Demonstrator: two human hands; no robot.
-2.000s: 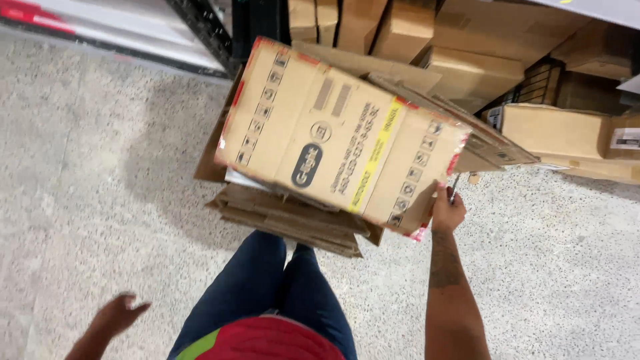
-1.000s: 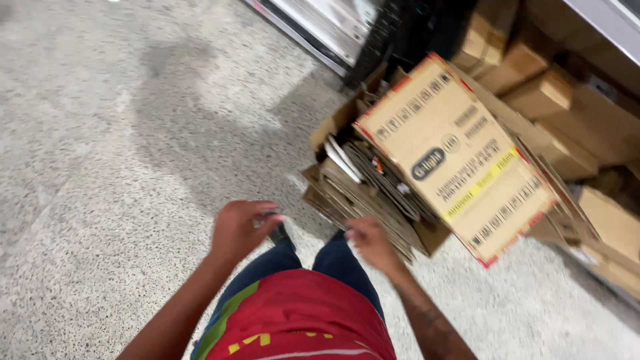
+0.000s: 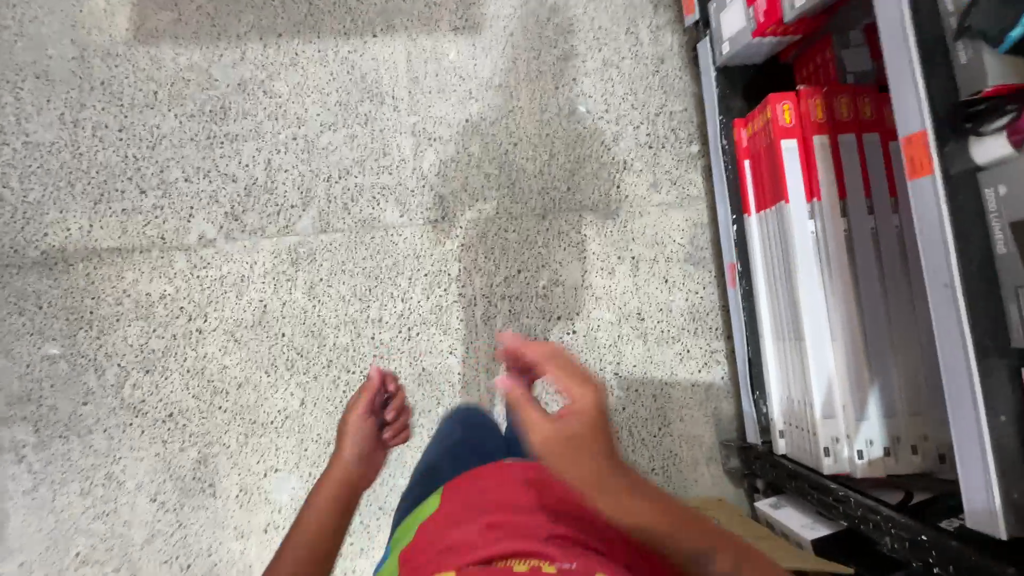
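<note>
My left hand (image 3: 374, 420) hangs over the speckled floor (image 3: 240, 320) with its fingers curled in and nothing seen in them. Nearer the middle, my right hand (image 3: 560, 400) is held in front of my red shirt (image 3: 520, 520), thumb and fingers apart and somewhat blurred, holding nothing. Neither hand touches any object. Closest on the right side is a shelf rack with long white and red boxes (image 3: 840, 280) standing side by side.
The black and grey shelf rack (image 3: 932, 280) runs down the right side. A white box (image 3: 796, 516) lies at its lower level. Part of a brown cardboard piece (image 3: 740, 524) shows beside my right forearm. Smaller boxes (image 3: 744, 32) sit at the upper right.
The view has swung far away from the pile of cardboard boxes. My right hand, at the printed carton's corner two seconds ago, is off it. My left hand's fingers have curled in.
</note>
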